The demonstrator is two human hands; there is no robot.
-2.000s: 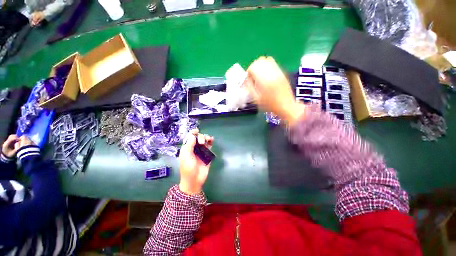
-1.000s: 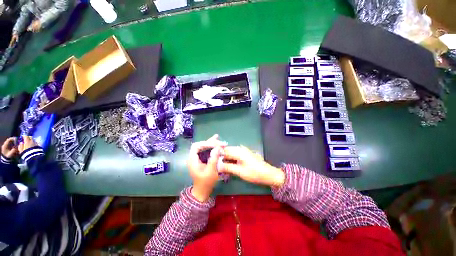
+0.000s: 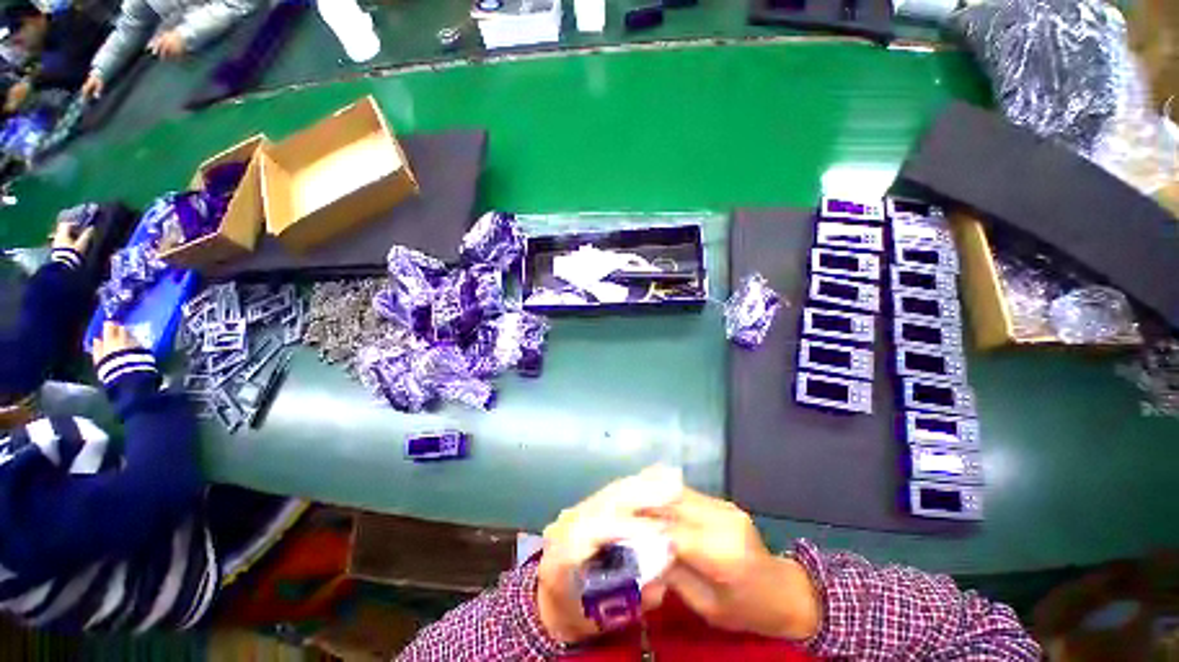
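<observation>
My left hand (image 3: 565,577) holds a dark, palm-sized device unit (image 3: 612,591) close to my body at the lower middle. My right hand (image 3: 731,559) meets it and presses a crumpled white cloth (image 3: 647,504) against the unit. The fingers and cloth hide much of the unit. A single device (image 3: 436,445) lies on the bench left of my hands. Two columns of silver devices (image 3: 837,321) lie on the black foam mat (image 3: 802,479) at the right.
Bagged modules (image 3: 453,323), small grey parts (image 3: 347,320) and a frame pile (image 3: 233,343) lie left. A tool tray (image 3: 614,305) stands behind my hands, a bagged part (image 3: 751,310) right of it. Cardboard boxes (image 3: 339,181) stand back left. A person's arms (image 3: 129,375) are far left.
My right hand has come from the tray to my left hand, and white cloth now shows between them. Both hands have moved down in view, closer to my body. The neighbour's hands have moved apart.
</observation>
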